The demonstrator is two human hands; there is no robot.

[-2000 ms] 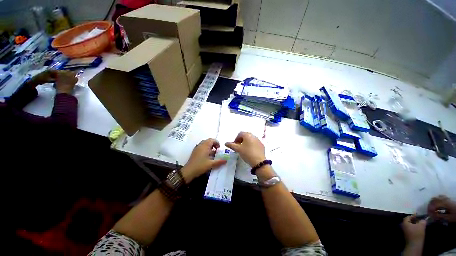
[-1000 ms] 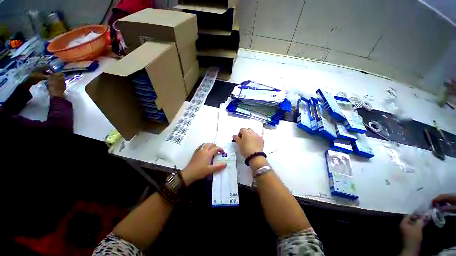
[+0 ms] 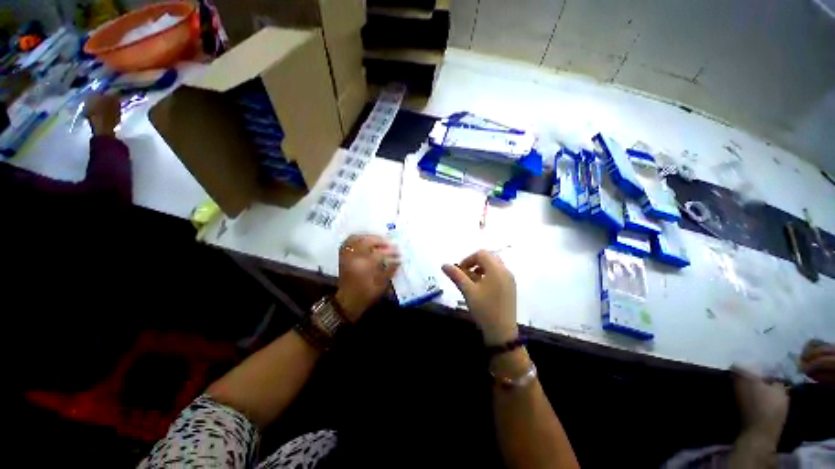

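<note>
A slim white retail box with blue edges (image 3: 415, 275) lies tilted at the table's front edge. My left hand (image 3: 368, 267), blurred, grips its left side and partly covers it. My right hand (image 3: 485, 286) is just right of the box, apart from it, with thumb and fingertips drawn together. A small dark bit shows at these fingertips, too small to name. A stack of flat white-and-blue boxes (image 3: 481, 142) lies behind the hands. A loose pile of windowed retail boxes (image 3: 600, 192) lies to the right, with one windowed box (image 3: 626, 291) nearest the front edge.
An open brown carton (image 3: 307, 114) holding blue-edged boxes stands at left, beside a label sheet (image 3: 357, 169). An orange basket (image 3: 145, 37) is far left. Another person's hand (image 3: 103, 114) is at left, another's hands (image 3: 767, 394) at lower right. White cables (image 3: 700, 212) lie behind the pile.
The box in my left hand has moved up onto the table edge and tilted. My right hand has moved right, away from it. The view has shifted slightly.
</note>
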